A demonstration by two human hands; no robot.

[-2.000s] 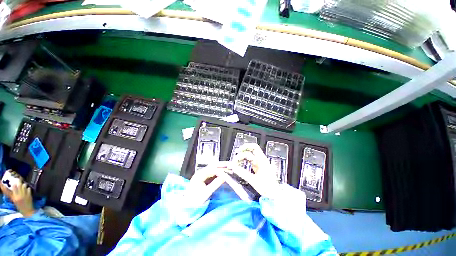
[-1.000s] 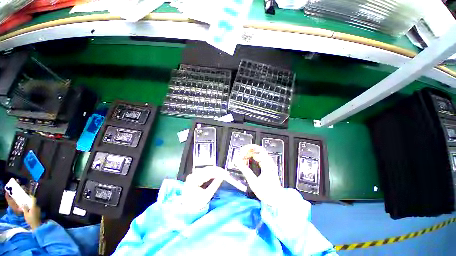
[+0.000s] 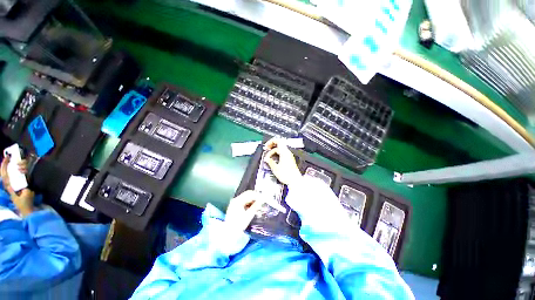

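Note:
A black foam tray [image 3: 371,200] lies tilted in front of me with phone units in its pockets. The leftmost phone unit [image 3: 268,180] lies between my hands, partly covered. My left hand [image 3: 241,210] is at its lower end and pinches a thin white strip [image 3: 273,204]. My right hand [image 3: 283,164] is over the tray's upper left corner, its fingertips at a white piece [image 3: 292,142] beside the blister trays; whether they grip it is unclear. Another phone unit [image 3: 352,202] shows right of my right sleeve. Glare blurs both hands.
Clear blister trays [image 3: 349,120] lie behind the tray, with a flat white piece [image 3: 246,148] nearby. A second foam tray [image 3: 132,158] holds several phone units at left. Another worker's hands [image 3: 16,176] hold a white item. A black tray stack [image 3: 484,240] and white shelf post [image 3: 463,171] are at right.
The view has turned, so the bench appears tilted. My right hand has moved from over the tray's middle to its upper left corner. My left hand stays low with the white strip.

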